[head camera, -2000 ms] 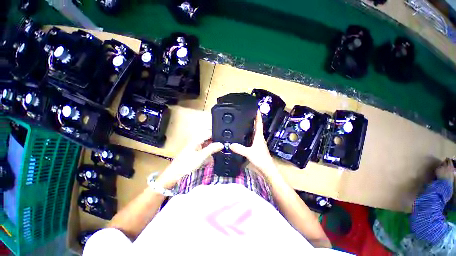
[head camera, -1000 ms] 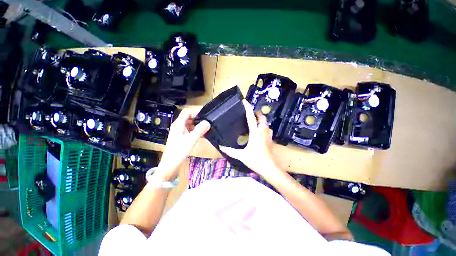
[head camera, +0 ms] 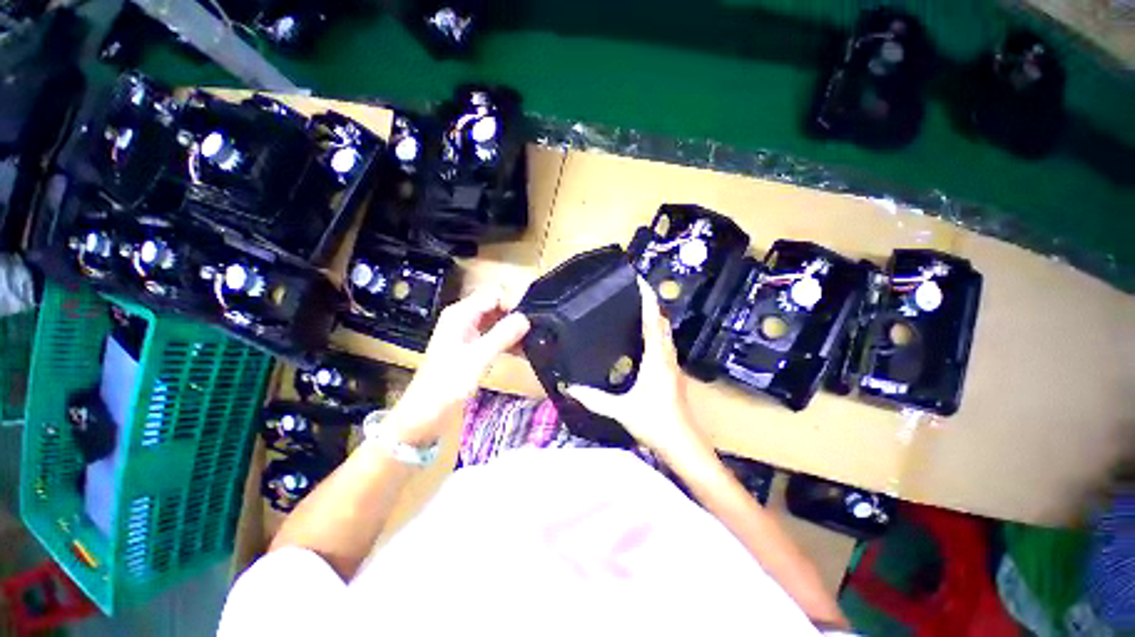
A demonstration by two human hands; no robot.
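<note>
A black housing (head camera: 585,326) is held tilted in front of my chest, its plain matte outer face towards me and a tan round hole near its lower right. My left hand (head camera: 467,355) grips its upper left edge with thumb and fingers. My right hand (head camera: 647,380) holds its right side, thumb across the lower part. The far side of the housing is hidden. Just right of it, three open glossy housings lie on the tan cardboard bench: a near one (head camera: 672,289), a middle one (head camera: 777,326) and a right one (head camera: 919,334), each with a silver disc and tan circle.
Stacked black housings (head camera: 243,187) fill the bench's left side. A green crate (head camera: 187,436) stands lower left, with smaller black units (head camera: 305,429) beside it on a lower level. A green conveyor (head camera: 697,75) carries black units beyond the bench. A red stool (head camera: 927,572) is lower right.
The housing has gone from upright, its panel with round dark rings showing, to tilted with its plain face showing. My left hand has moved to its upper left edge. The view has shifted.
</note>
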